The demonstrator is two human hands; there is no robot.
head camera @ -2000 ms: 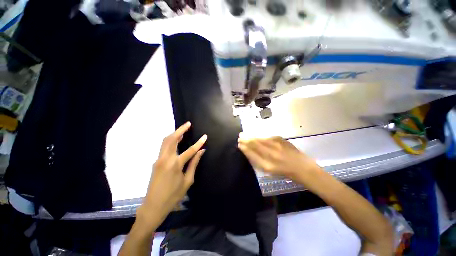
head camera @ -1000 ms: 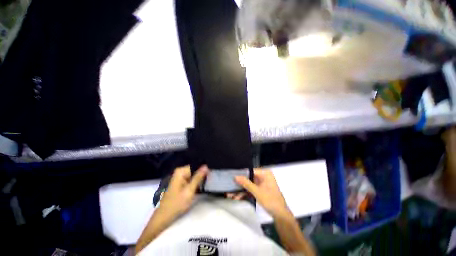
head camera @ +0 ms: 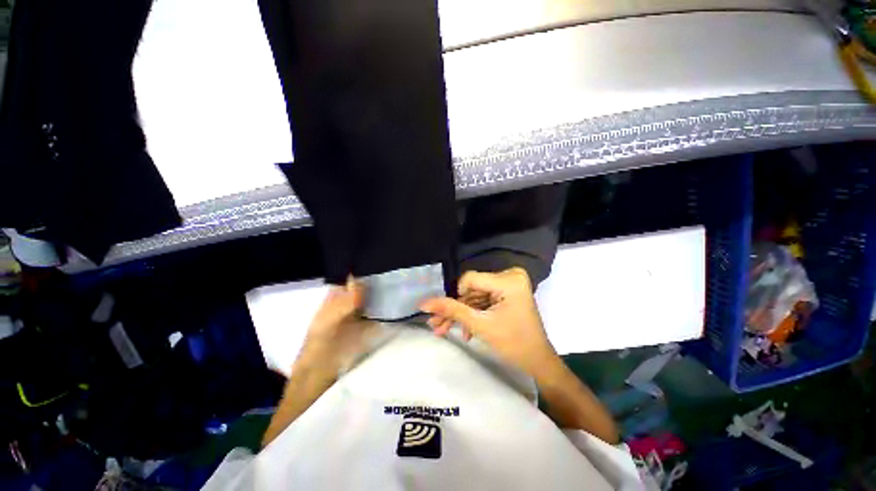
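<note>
A long narrow black sleeve panel (head camera: 370, 125) runs from the top of the picture over the table edge towards my body. At its near straight end is a pale grey interfacing patch (head camera: 401, 291). My left hand (head camera: 338, 316) grips the left corner of that end and is a little blurred. My right hand (head camera: 492, 312) holds the right corner, with thumb and fingers pinched at the patch's edge. Both hands are in front of the table, close to my white top.
Black body panels (head camera: 72, 125) lie on the table (head camera: 576, 153) at left, hanging over its silvery edge. A yellow scissor handle (head camera: 855, 65) shows top right. A blue crate (head camera: 735, 288) with scraps stands below right. A white board (head camera: 624, 292) is under the table; scraps litter the green floor.
Both hands came off the table to the panel's near end and hold it near my body. The view has tilted down, so the sewing machine head has left the picture.
</note>
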